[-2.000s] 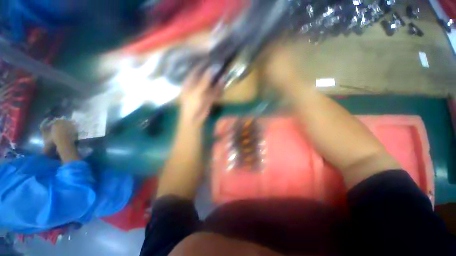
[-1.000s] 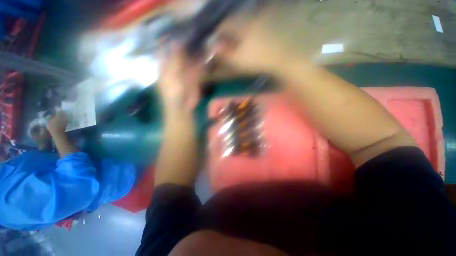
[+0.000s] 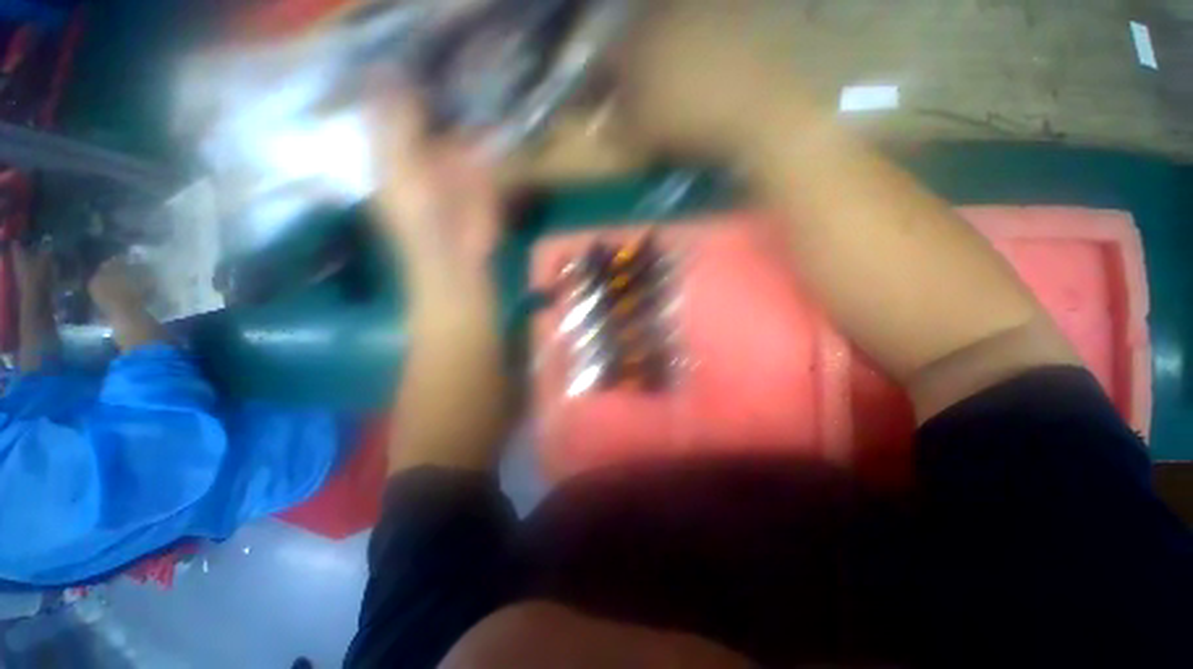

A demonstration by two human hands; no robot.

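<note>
My left hand (image 3: pixel 442 196) is blurred at the upper left, at the near side of a blurred dark and shiny mass (image 3: pixel 504 59). My right hand (image 3: pixel 680 79) is a blur at the right side of that mass. Fingers and any held item cannot be made out. Several components (image 3: pixel 625 314) with dark bodies, orange middles and shiny ends stand in rows in the left part of the pink tray (image 3: pixel 746 392). My right forearm passes over the tray.
A person in blue (image 3: pixel 118 457) works at the left, by a red stool (image 3: pixel 343 503). Bright white sheets (image 3: pixel 308 163) lie left of my left hand. The green mat (image 3: pixel 314 346) runs along the bench. A tan sheet (image 3: pixel 981 65) bears small white labels (image 3: pixel 869 98).
Both hands have shifted left and up in the view. The heap of metal parts at the upper right has left the view. The tray appears slightly higher.
</note>
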